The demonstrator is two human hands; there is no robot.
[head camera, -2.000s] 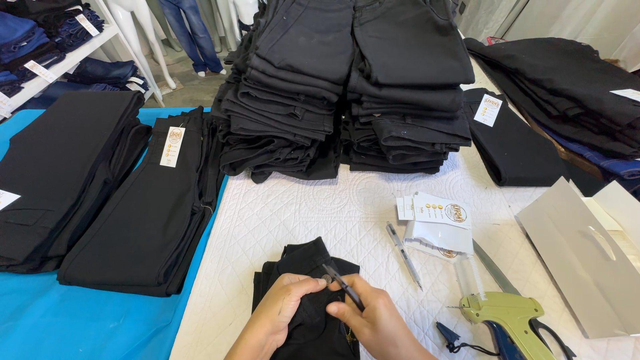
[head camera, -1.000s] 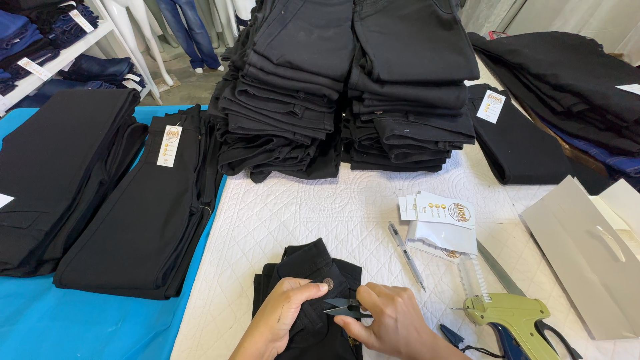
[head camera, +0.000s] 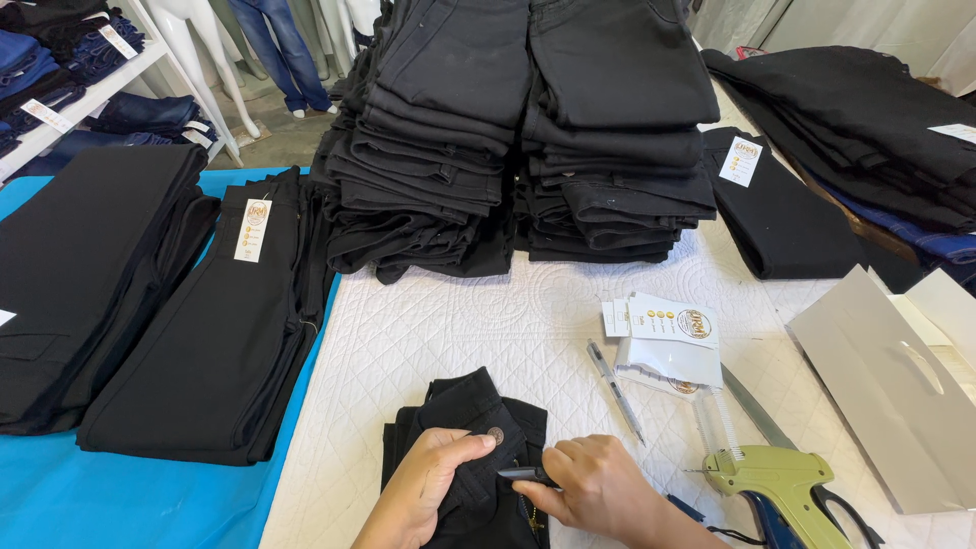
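A folded pair of black trousers [head camera: 467,404] lies at the near middle of the quilted white cloth, its waistband toward the top. My left hand [head camera: 427,476] grips the waistband, thumb beside the metal button [head camera: 496,435]. My right hand [head camera: 591,484] holds small thread snips [head camera: 526,475], whose dark blades point left at the fabric just below the button, near the fly zipper [head camera: 531,515]. Whether the blades touch the cloth, I cannot tell. A pen [head camera: 616,393] and a pile of printed tags [head camera: 671,332] lie beyond my right hand.
A green tagging gun [head camera: 770,476] lies at right, partly over scissors [head camera: 762,412], beside an open white box [head camera: 884,381]. Tall stacks of black trousers [head camera: 435,160] stand at the back. More folded trousers [head camera: 198,343] bearing a tag [head camera: 252,230] lie on blue cloth at left.
The snips have turned from pointing up and left to pointing left across the waistband area. Their blades, plainly apart one second ago, now look closed together. My left hand keeps hold of the trousers.
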